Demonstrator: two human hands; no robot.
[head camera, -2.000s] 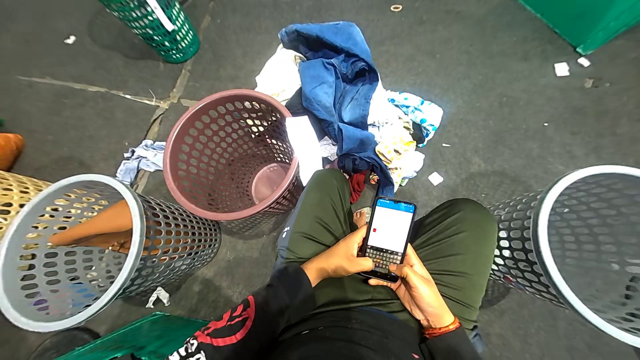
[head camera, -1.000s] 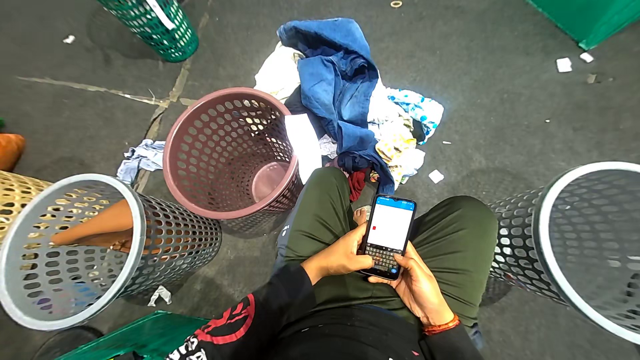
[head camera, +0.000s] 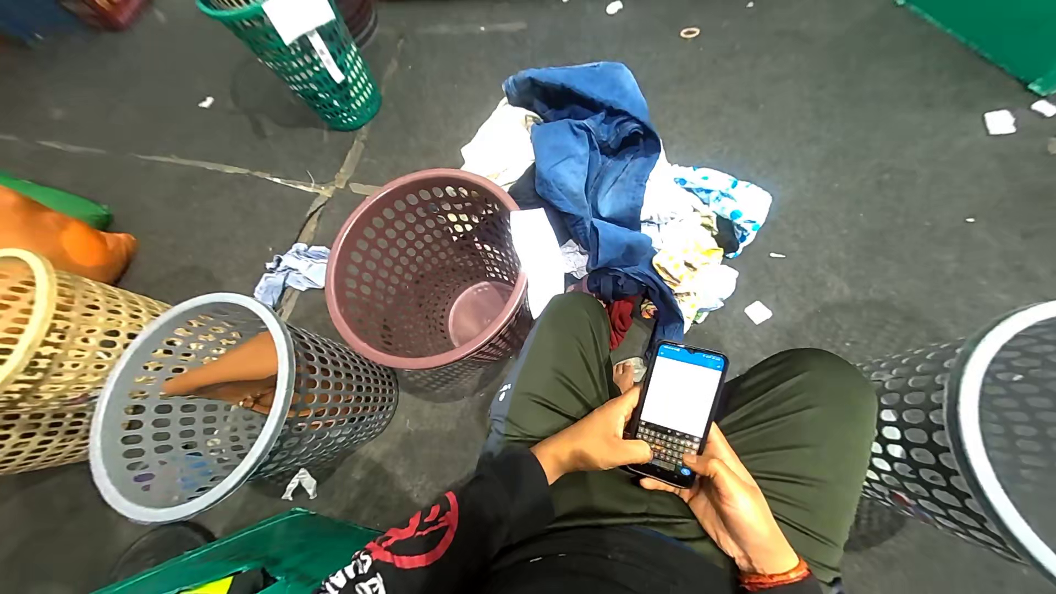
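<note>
Both my hands hold a smartphone (head camera: 678, 404) above my lap, its screen lit with a blue bar, a white area and an on-screen keyboard. My left hand (head camera: 596, 439) grips the phone's left edge, with the thumb over the keys. At the lower right edge is my right hand (head camera: 734, 499), its thumb also on the keyboard. Beyond my knees lies a heap of clothes with blue denim (head camera: 596, 157), a yellow-and-white cloth (head camera: 691, 260) and a blue-spotted white cloth (head camera: 730, 198). A maroon perforated plastic basket (head camera: 425, 360) stands left of my knee, with a white paper (head camera: 538, 256) at its rim.
A grey basket (head camera: 285, 388), with a person's bare arm or leg showing through it, and a beige basket (head camera: 49, 305) stand left. Another grey-rimmed basket (head camera: 969, 412) is at right, a green basket (head camera: 359, 99) at upper left. Light blue cloth (head camera: 293, 271) and paper scraps (head camera: 757, 312) lie on the floor.
</note>
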